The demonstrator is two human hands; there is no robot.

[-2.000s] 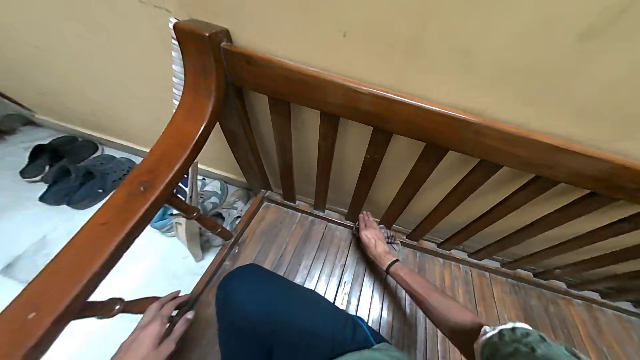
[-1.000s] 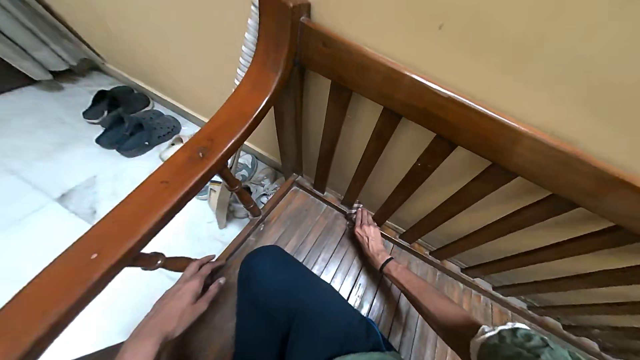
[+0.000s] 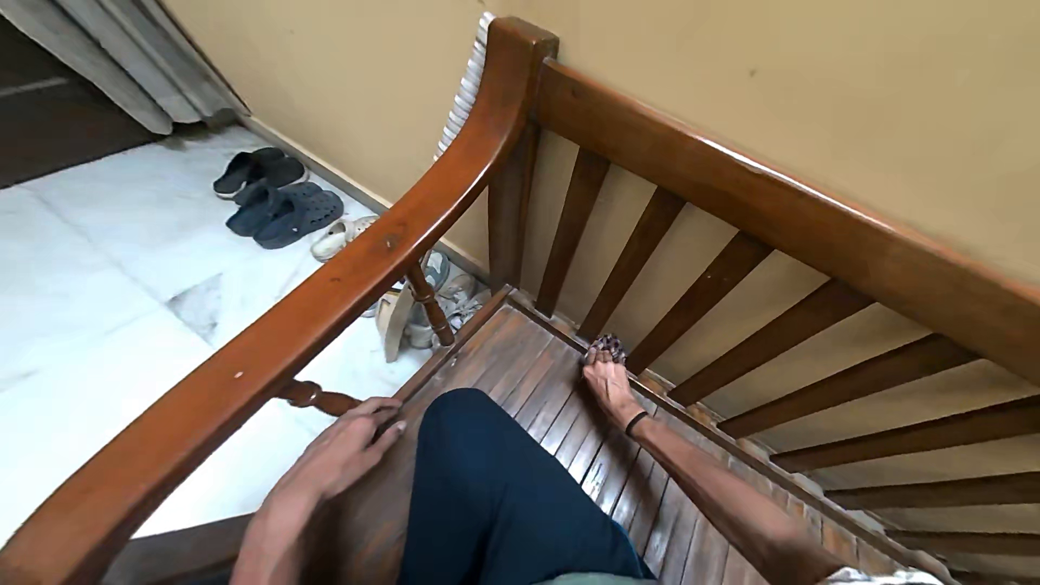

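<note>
My right hand (image 3: 611,385), with a dark band at the wrist, presses a crumpled patterned cloth (image 3: 608,348) against the back edge of a slatted wooden bench seat (image 3: 520,366), at the foot of the backrest slats (image 3: 634,260). My left hand (image 3: 345,447) rests near the left edge of the seat, beside a turned spindle (image 3: 317,397) beneath the curved wooden armrest (image 3: 325,284). Nothing shows in its slightly bent fingers. My knee, in dark trousers (image 3: 479,479), is on or over the seat between both hands.
Beyond the armrest, dark clogs (image 3: 301,215) and several light shoes (image 3: 394,321) lie on the white tiled floor (image 3: 106,309) along the wall. A grey curtain (image 3: 122,57) hangs at the upper left. The backrest's top rail (image 3: 780,195) runs beside the beige wall.
My right hand stays at the seat's back edge with the cloth, shifting slightly along the slats. My left hand remains by the armrest spindle. The view has swung about.
</note>
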